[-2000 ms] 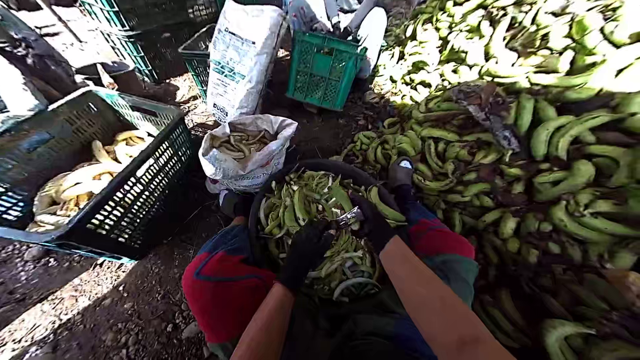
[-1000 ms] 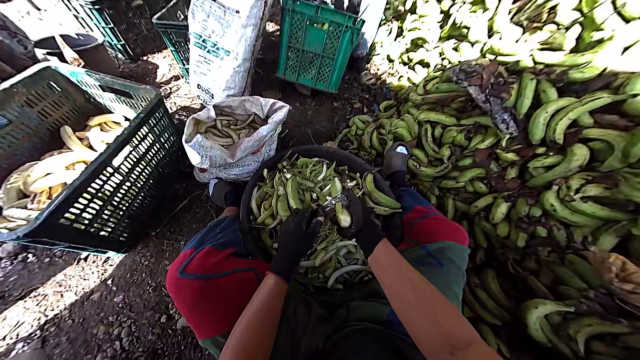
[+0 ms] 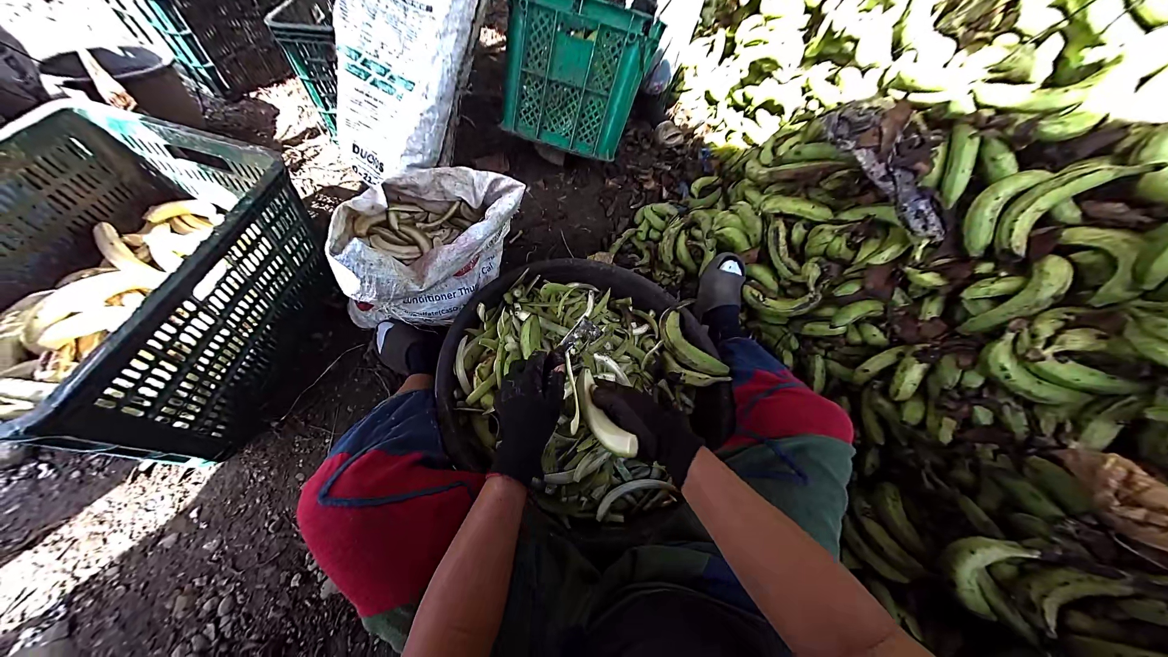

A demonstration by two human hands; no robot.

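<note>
My left hand (image 3: 527,415), in a black glove, is closed at the near end of a small shiny metal tool (image 3: 580,334); its exact kind is unclear. My right hand (image 3: 646,427), also gloved, grips a pale peeled plantain (image 3: 604,415) from the right side. A thin strip of peel (image 3: 573,394) stands between the left fingers and the fruit. Both hands are over a round black tub (image 3: 584,266) between my legs, heaped with green peels (image 3: 511,328). A few green plantains (image 3: 686,345) lie at the tub's right side.
Beyond the tub stands a white sack (image 3: 415,297) of peeled fruit. A dark green crate (image 3: 265,319) with peeled plantains is at left. A large pile of green plantains (image 3: 1031,301) spreads along the right. A green crate (image 3: 575,82) and a tall white sack (image 3: 397,91) stand ahead.
The fruit in my right hand now shows a long pale side and points toward me. The metal tool has moved away from the fruit, toward the tub's far side. The view has tilted down a little.
</note>
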